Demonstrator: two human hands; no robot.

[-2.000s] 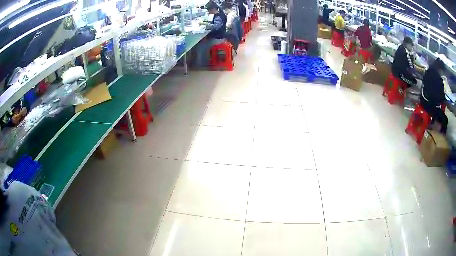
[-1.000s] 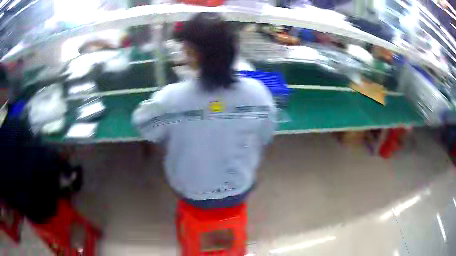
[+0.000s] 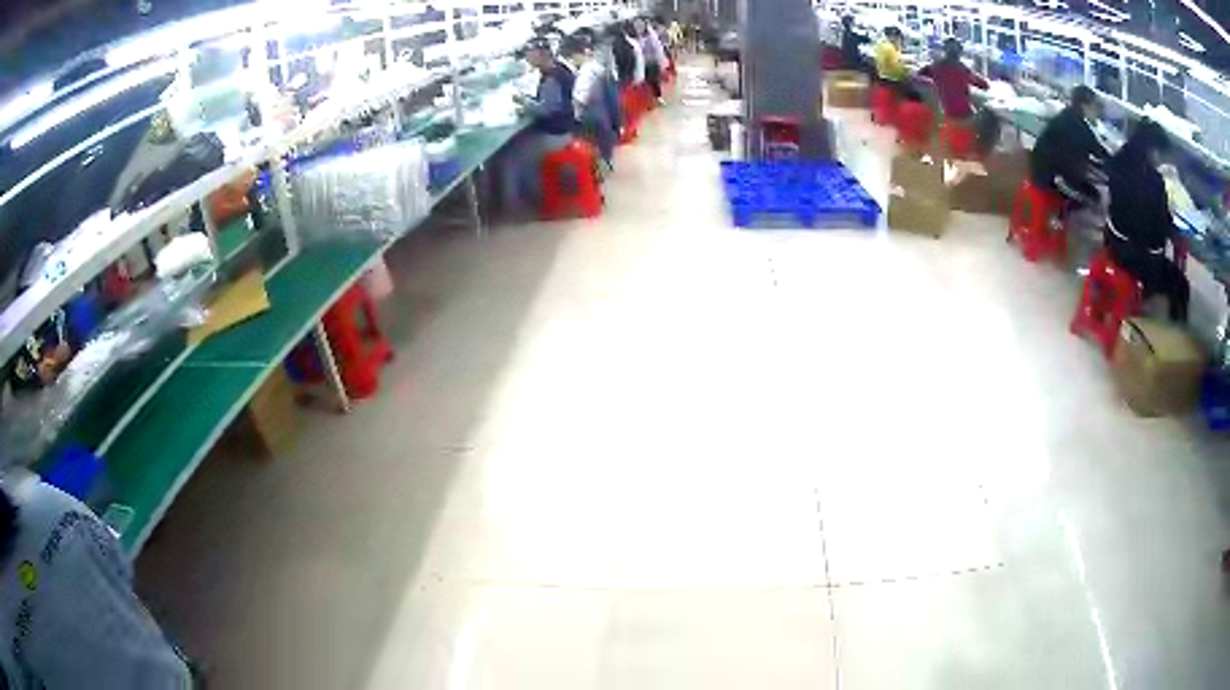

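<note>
Neither of my hands is in the picture. Nearest in front of me is the pale tiled floor (image 3: 648, 445) of the aisle. At the lower left, cut off by the edge, is a coworker's light grey-blue top (image 3: 81, 593). Beside it runs a green-topped bench (image 3: 202, 425). A blue bin (image 3: 74, 472) lies on the bench near the coworker. A flat brown cardboard sheet (image 3: 232, 307) lies further along, with crumpled clear plastic (image 3: 115, 337) behind it. A stack of clear trays (image 3: 362, 192) stands at the bench's far part.
A blue pallet (image 3: 799, 196) lies on the floor before a grey pillar (image 3: 780, 81). Cartons (image 3: 920, 196) stand right of it. Seated workers on red stools (image 3: 569, 182) line both sides. Another carton (image 3: 1157, 367) stands at the right. A red stool (image 3: 354, 337) is under the left bench.
One second ago the view faced the seated coworker's back and the bench, blurred. Now it faces down the aisle again, much as two seconds ago, with the pallet slightly further left.
</note>
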